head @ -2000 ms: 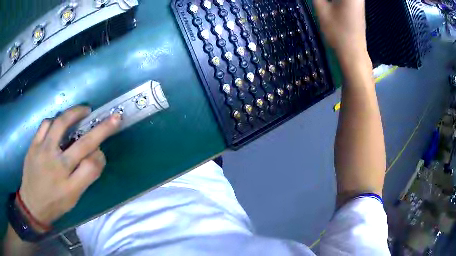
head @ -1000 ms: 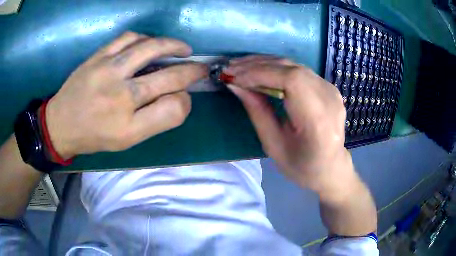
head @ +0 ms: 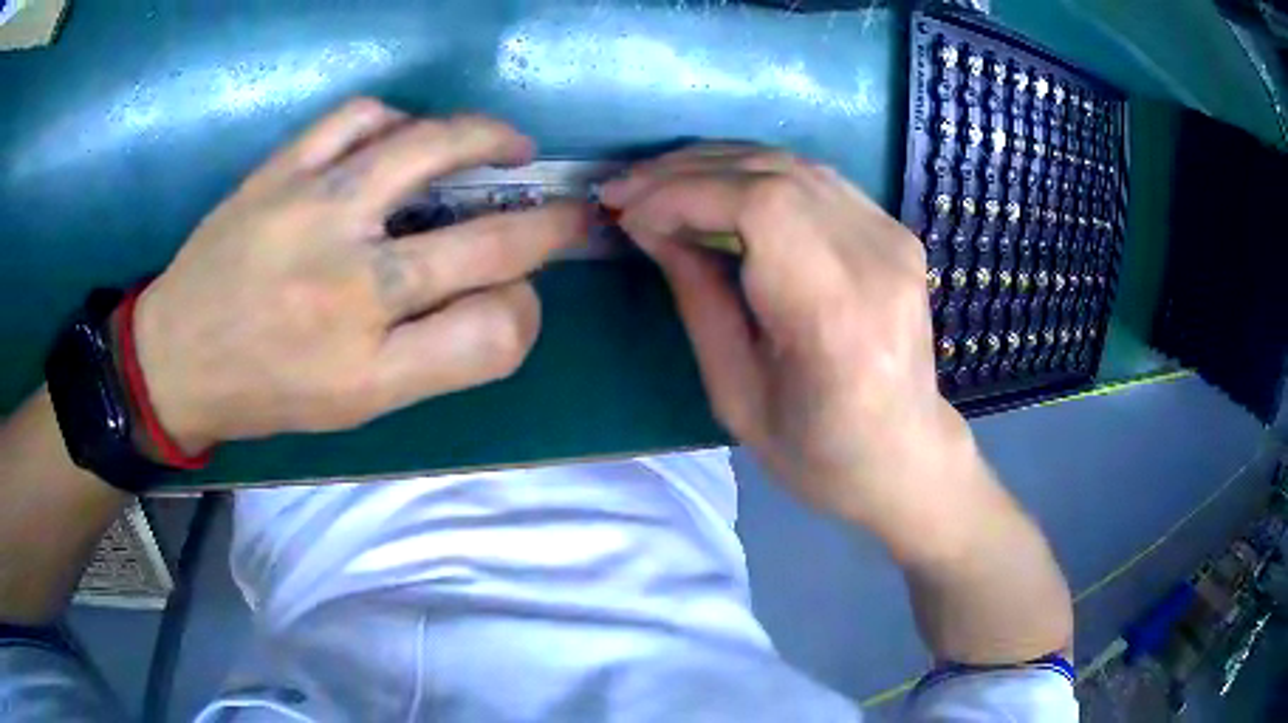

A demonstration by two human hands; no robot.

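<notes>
A pale strip (head: 544, 175) lies on the green bench, mostly hidden under my hands. Round seats show dimly between the fingers of my left hand (head: 339, 283), which lies flat with fingers apart over the strip. My right hand (head: 833, 311) pinches a small hand tool (head: 722, 242), with a red part at the fingertips and a brass-yellow shaft, at the strip beside my left index fingertip. Whether a component is at the tool's tip is hidden. The black component tray (head: 1010, 212) with rows of shiny round parts lies to the right.
The green bench (head: 593, 389) has its front edge just before my white-clothed body. A dark ribbed stack of trays (head: 1226, 261) stands at the far right. A pale item (head: 28, 20) shows at the upper left corner. A grey floor with yellow lines lies below right.
Two seconds ago my right hand was beyond the tray; it came back to the strip with the tool. Since one second ago it has shifted slightly left. My left hand stays on the strip.
</notes>
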